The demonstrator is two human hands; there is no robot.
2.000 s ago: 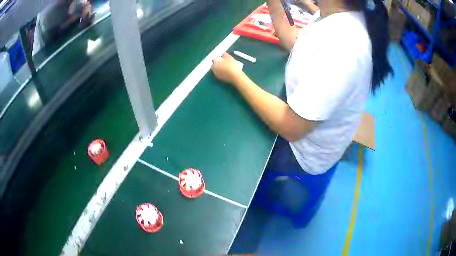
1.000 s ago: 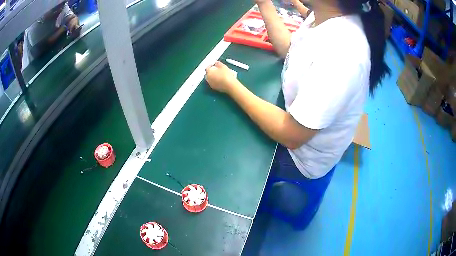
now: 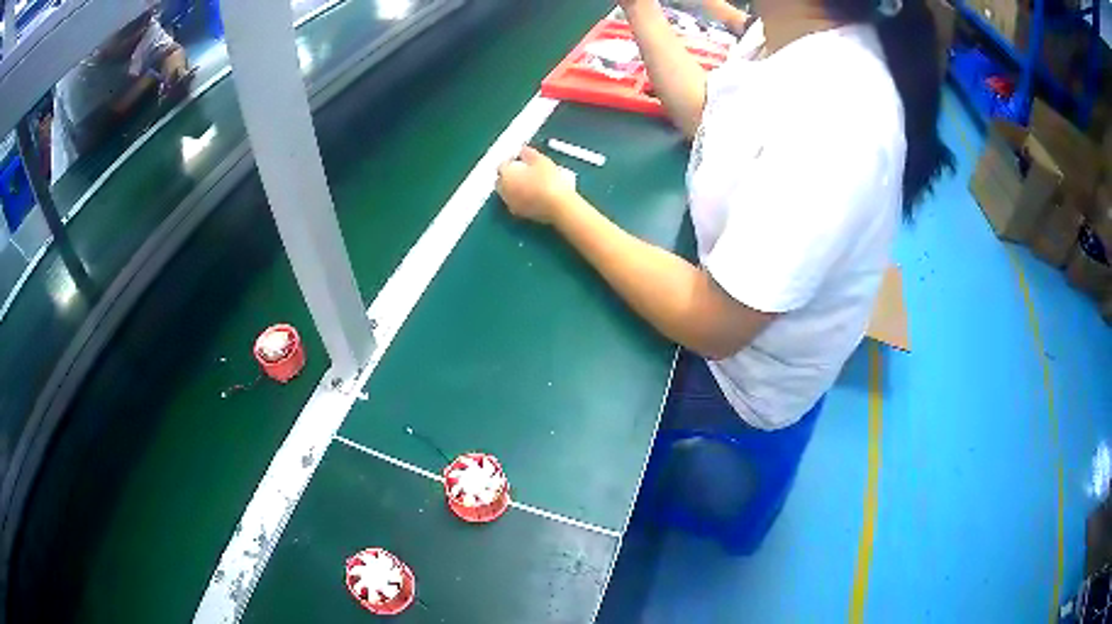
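Note:
Neither of my hands is in the picture. Two red housings with white impellers fitted lie nearest me on the dark green bench. One housing (image 3: pixel 477 488) sits on the thin white line across the bench, with a dark wire beside it. The other housing (image 3: pixel 381 580) lies lower and to the left, near the bottom edge. A third red housing (image 3: pixel 279 352) with a white top stands on the green conveyor belt beyond the rail, a thin wire trailing to its left.
A scuffed white rail (image 3: pixel 283 488) divides bench and belt, with a grey post (image 3: pixel 293 195) rising from it. A seated person (image 3: pixel 793 183) in a white shirt rests a forearm over the bench. A white tube (image 3: pixel 576 152) and red tray (image 3: pixel 598 88) lie beyond. Cartons (image 3: pixel 1018 183) stand right.
The housing on the belt has moved right and, lately, up toward the post. The view has shifted, so the bench housings appear lower and slightly right. The seated person's arms have moved little.

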